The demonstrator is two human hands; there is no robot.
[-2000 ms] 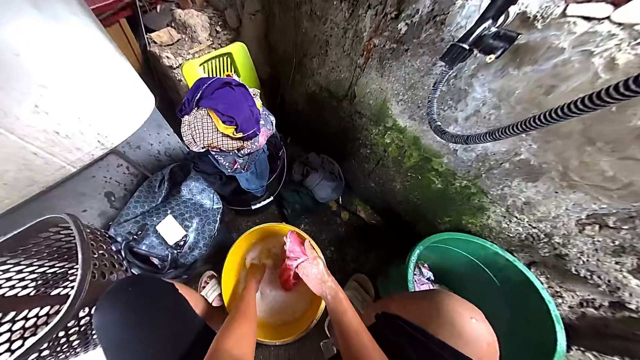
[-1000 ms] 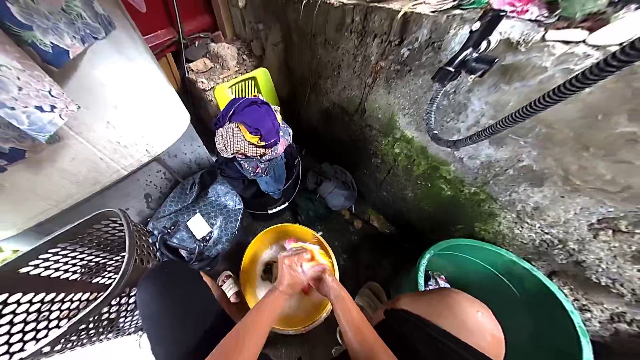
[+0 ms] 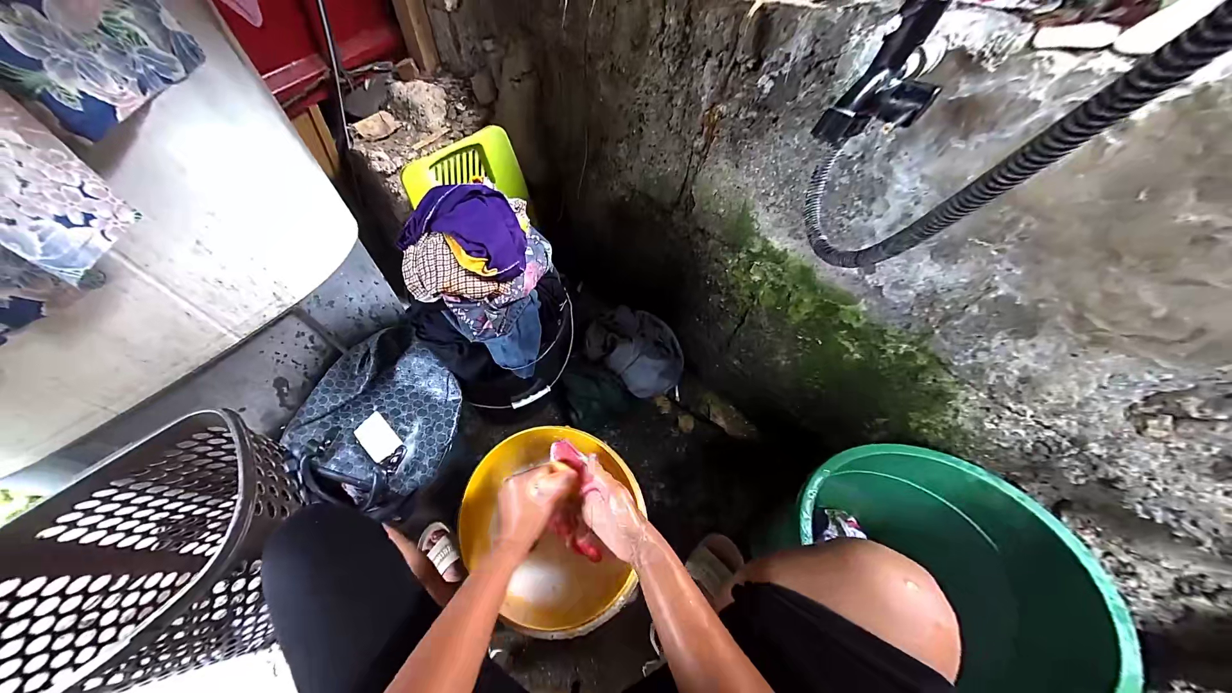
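A wet red and pink cloth (image 3: 570,527) is bunched between my two hands, over a round yellow basin (image 3: 478,500) with cloudy, sudsy water in it. My left hand (image 3: 531,502) is closed on the cloth's left side, knuckles up. Close against it, my right hand (image 3: 612,508) grips the other side, with a pink end of the cloth standing up between the hands. The cloth's lower end hangs above the water. My fingers hide part of the cloth. The basin stands on the dark ground between my feet.
A large green tub (image 3: 962,481) with a patterned cloth (image 3: 840,526) is at the right. A perforated dark basket (image 3: 231,481) stands left, near a dark patterned bag (image 3: 409,409). Behind the basin, a black bucket (image 3: 539,385) holds piled clothes (image 3: 472,241) beside a rough wall (image 3: 654,144).
Two seconds ago my left hand was down in the basin and my right hand held the cloth at its right side. Now both hands are together on the cloth above the water.
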